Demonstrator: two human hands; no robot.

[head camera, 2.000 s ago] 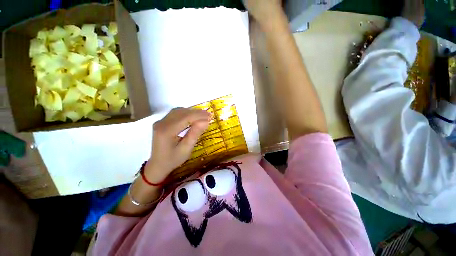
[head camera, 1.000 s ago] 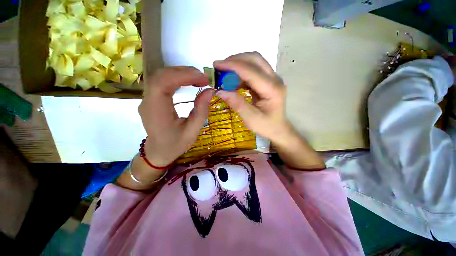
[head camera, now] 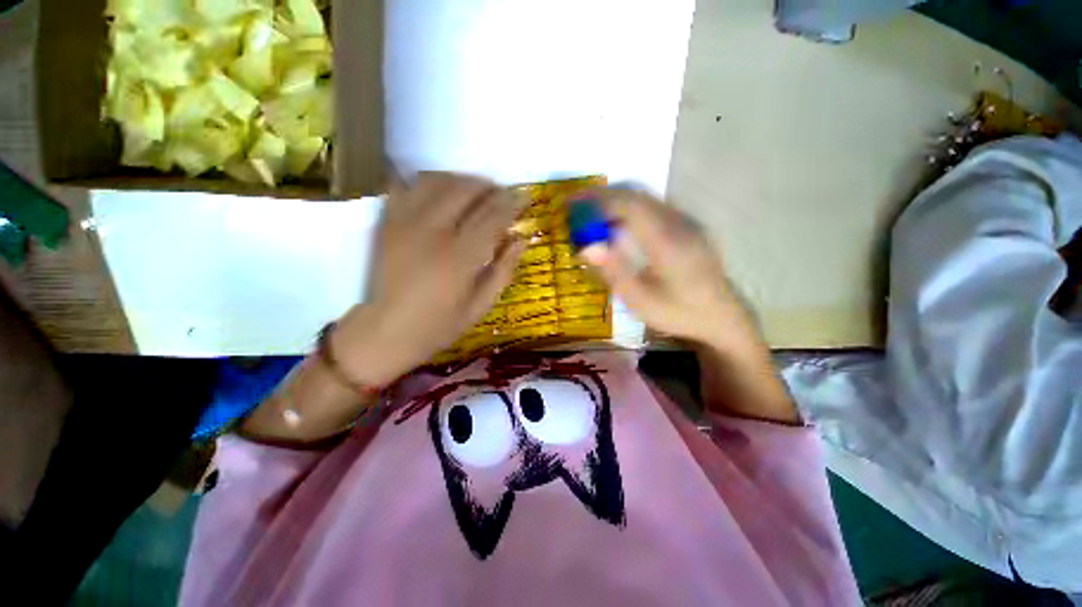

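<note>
The glossy amber sheet of gold pieces (head camera: 555, 279) lies on the white work sheet (head camera: 534, 95) close to my chest, with thin dark leads across it. My left hand (head camera: 445, 267) is over the sheet's left part, fingertips at its surface; it is blurred and I cannot tell whether it pinches a piece. My right hand (head camera: 676, 267) holds a blue battery cell (head camera: 590, 225) between thumb and fingers, end towards me, just above the sheet's right part. The cell is blurred and no lead shows on it.
An open cardboard box (head camera: 356, 107) with pale yellow pieces (head camera: 220, 95) stands at the left. A green plastic piece (head camera: 30, 219) is at the far left. A person's white sleeve (head camera: 979, 261) rests at the right, beside a wired cluster (head camera: 979, 125). A grey metal part (head camera: 819, 14) is at the top.
The right hand came back from the far side with a blue cell. Both hands met around it, and now they are apart, the left lowered to the amber sheet, the right slightly right with the cell.
</note>
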